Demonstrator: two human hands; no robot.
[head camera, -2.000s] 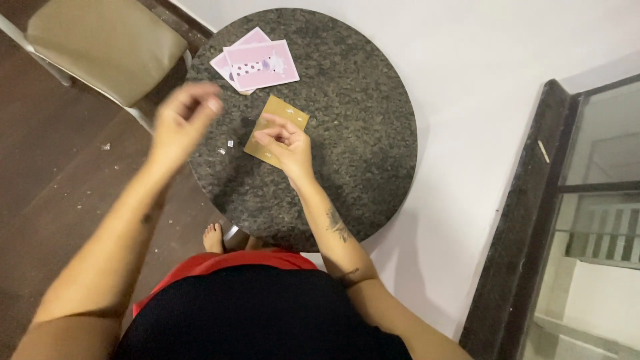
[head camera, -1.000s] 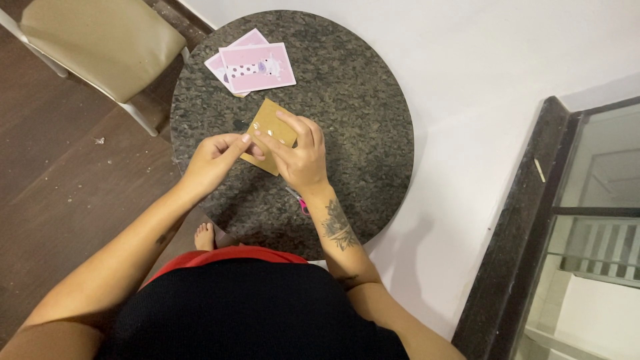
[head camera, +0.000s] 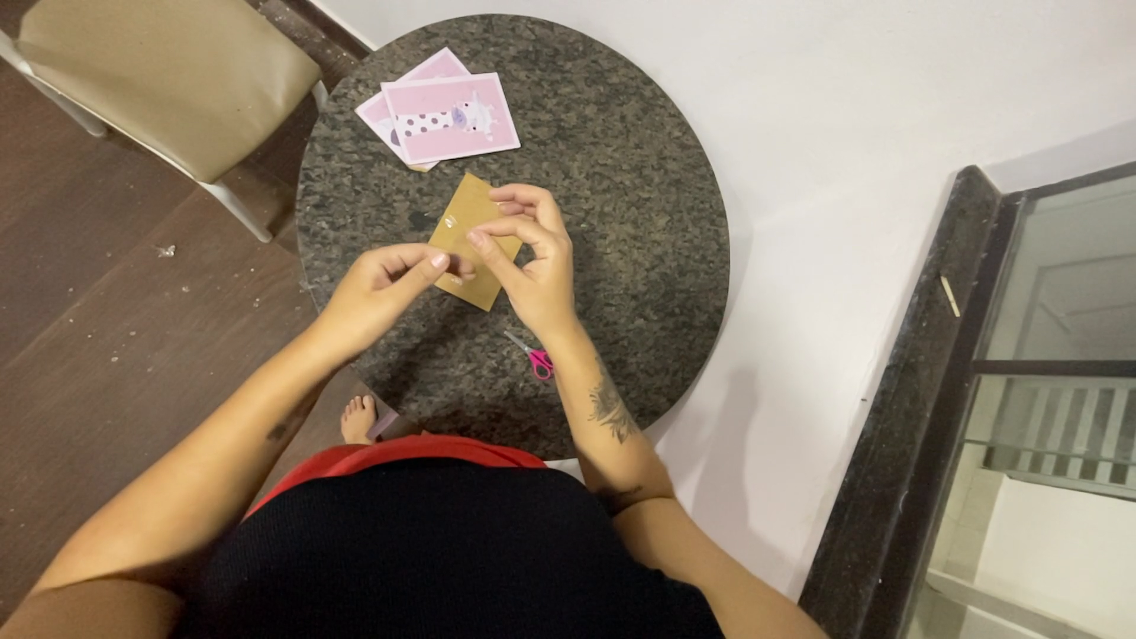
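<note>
A tan rectangular card or board (head camera: 479, 213) lies on the round stone tabletop (head camera: 630, 177), with small shiny clear pieces on its face. Over its lower left edge is my left hand (head camera: 382, 288), thumb and index finger pinched together; whether something thin is between them cannot be told. My right hand (head camera: 537, 257) is over the card's right side, thumb tip and index finger close together, and anything between them is too small to make out. Small scissors with pink handles (head camera: 540, 363) lie beside my right wrist. Two pink prints, the upper one with a giraffe (head camera: 461, 120), overlap beyond the card.
A beige padded chair (head camera: 169, 80) stands at the upper left on the dark wood floor (head camera: 89, 311). A white wall (head camera: 799, 106) borders the table on the right, with a dark stone ledge (head camera: 914, 355) beyond. My foot (head camera: 358, 419) shows below the table's near edge.
My two hands were close together over the card a second ago and are now slightly apart. Two seconds ago my left hand was raised left of the card. More of the pink scissors shows now.
</note>
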